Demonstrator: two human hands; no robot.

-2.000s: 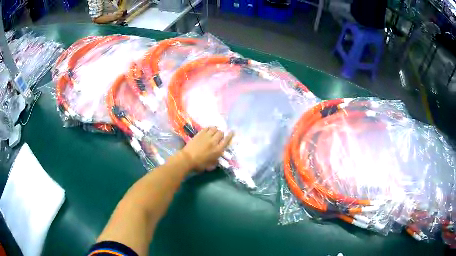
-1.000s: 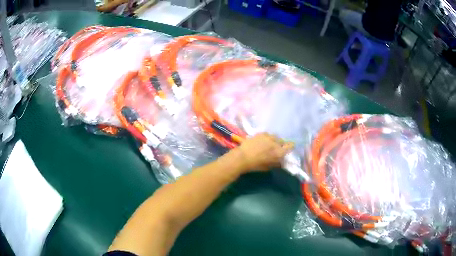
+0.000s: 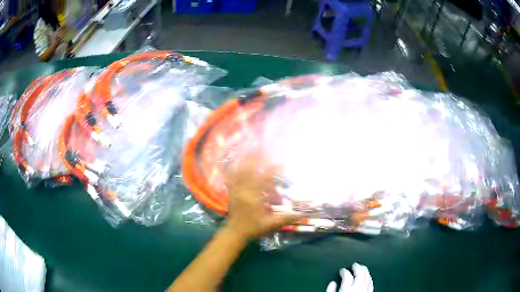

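My bare left hand [image 3: 248, 197] is blurred and lies on the near left part of a bagged orange cable coil [image 3: 196, 165]. Whether its fingers grip the bag is not clear. This bag overlaps other clear bags [image 3: 473, 154] to its right, and strong glare hides much of the pile. My right hand [image 3: 354, 279], in a white glove, is cut off by the bottom edge. Its visible fingers are apart, with nothing seen in them, below the pile and not touching it.
More bagged orange coils [image 3: 142, 114] overlap at the left of the green bench [image 3: 125, 256]. A white flat stack [image 3: 20, 259] is at the lower left edge. A blue stool [image 3: 342, 28] stands beyond the bench. Part of a person [image 3: 48, 37] shows at the upper left.
The bagged coil under my left hand has moved right, away from the left group and against the right-hand bags. My gloved right hand has come into view. The view has turned right.
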